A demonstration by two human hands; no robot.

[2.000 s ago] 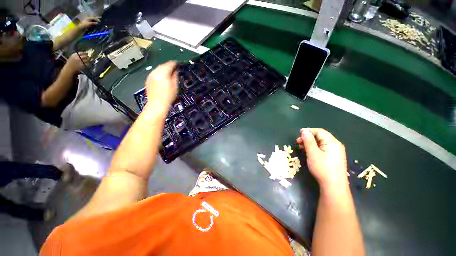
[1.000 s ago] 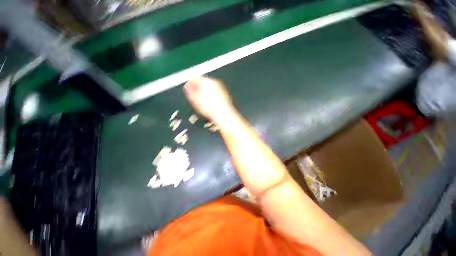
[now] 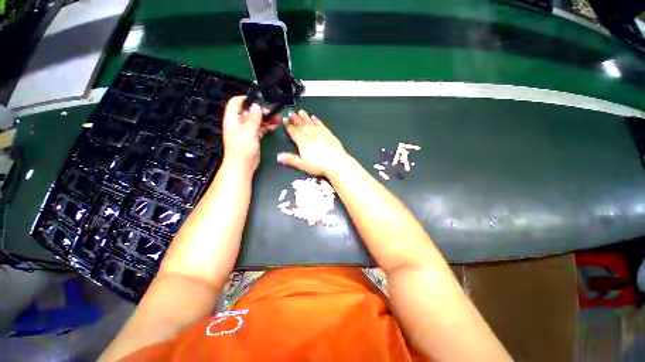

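Observation:
My left hand (image 3: 242,134) is at the middle, just below the phone, with a black plastic housing (image 3: 281,94) between thumb and fingers. The housing is tilted and overlaps the phone's lower end; its outline is hard to separate. My right hand (image 3: 315,147) is beside it, palm down, fingers spread, fingertips just below the housing, with nothing seen in it. A loose pile of cream pale strips (image 3: 311,200) lies below my right hand. More pale strips (image 3: 403,154) lie to the right, with small black parts (image 3: 399,175) near them.
A large glossy black blister tray (image 3: 145,173) lies at the left. The dark phone (image 3: 266,53) stands on a grey arm behind my hands. A white edge strip (image 3: 438,89) borders the green conveyor (image 3: 424,39). A cardboard box (image 3: 523,307) and red crate (image 3: 605,279) are below right.
The view has swung back to the middle. Both hands have come together below the phone; my left hand now holds the housing. My right hand has moved away from the far edge strip.

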